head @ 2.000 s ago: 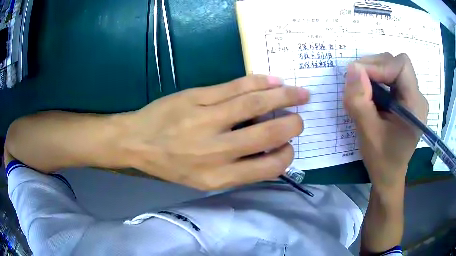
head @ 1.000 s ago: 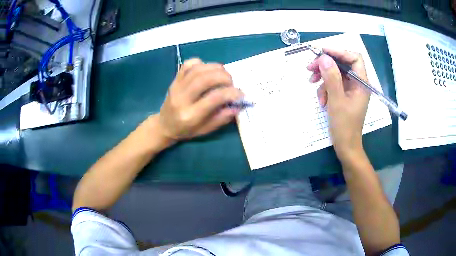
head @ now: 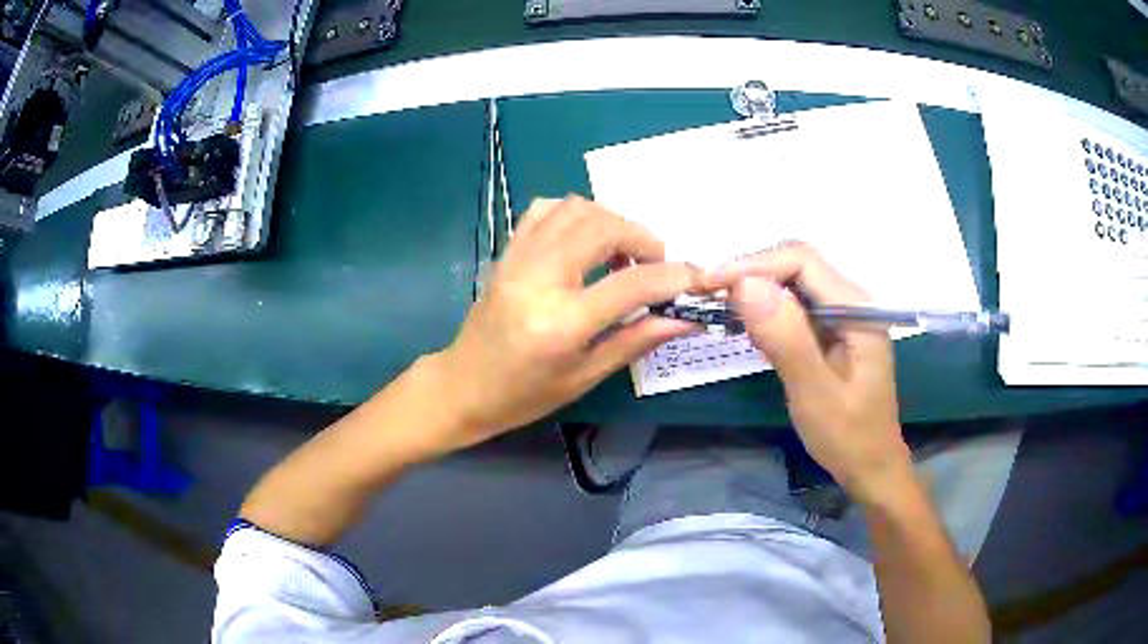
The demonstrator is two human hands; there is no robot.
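Observation:
My right hand (head: 825, 365) holds a ballpoint pen (head: 900, 317) by its dark grip, its clear barrel pointing right. My left hand (head: 560, 308) meets it at the pen's tip end, fingertips on a dark piece that looks like the pen's cap. Whether the cap is fully on is hidden by the fingers. Both hands are above the lower part of a white record form (head: 781, 176) on a clipboard. A silver bulldog clip (head: 762, 123) holds the form at its top edge.
Thin tweezers (head: 491, 189) lie left of the clipboard. A white tray (head: 1057, 315) with rows of small round parts is at the right. A machine block with blue tubing (head: 189, 170) stands at the left. Fixtures (head: 976, 28) lie beyond the white strip.
The view has tilted back from the form. The right hand has come down from the form's top with the pen, and the left hand has moved right to meet it.

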